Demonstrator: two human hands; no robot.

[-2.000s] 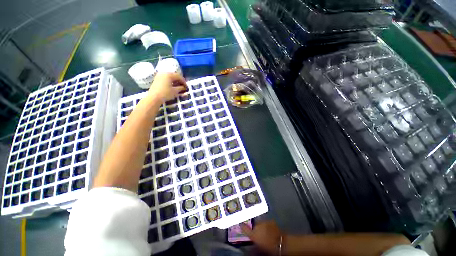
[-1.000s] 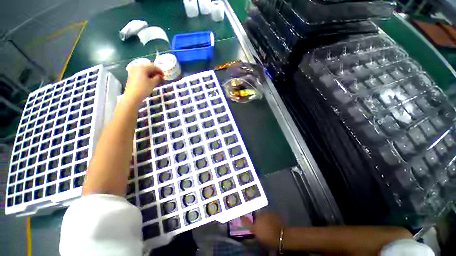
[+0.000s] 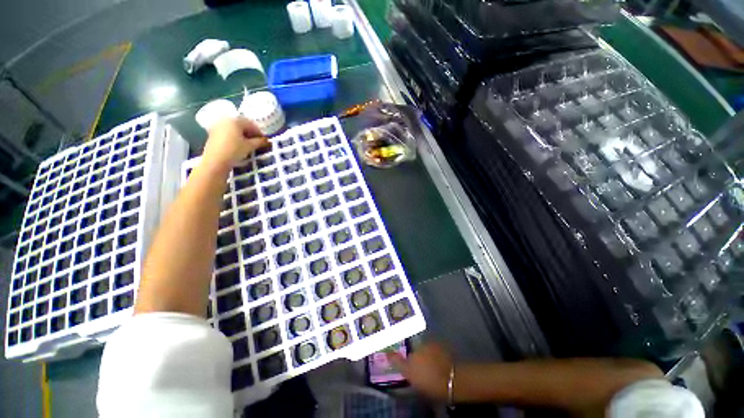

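The white grid tray (image 3: 377, 333) lies in front of me, near edge towards my lap. Small round dark grey components (image 3: 302, 324) sit in many of its pockets; a few near ones show a lighter or orange ring. My left hand (image 3: 235, 140) is at the tray's far left part, fingertips together and pointing down at a pocket; whether they hold anything is too small to tell. A smartphone (image 3: 387, 367) with a pink-purple screen lies by the tray's near edge. My right hand (image 3: 429, 369), blurred, is at its right side; its fingers are partly unclear.
Stacked white trays (image 3: 81, 237) stand left. Beyond the tray are label rolls (image 3: 263, 113), a blue bin (image 3: 303, 80) and white rolls (image 3: 300, 16). A clear bag (image 3: 385, 147) lies right of its far corner. A clear blister tray (image 3: 628, 188) and black trays (image 3: 457, 73) stand right, past a metal edge.
My left hand has moved left along the tray's far side, from near its middle to the left part. My right hand stays by the phone. The whole view has shifted slightly.
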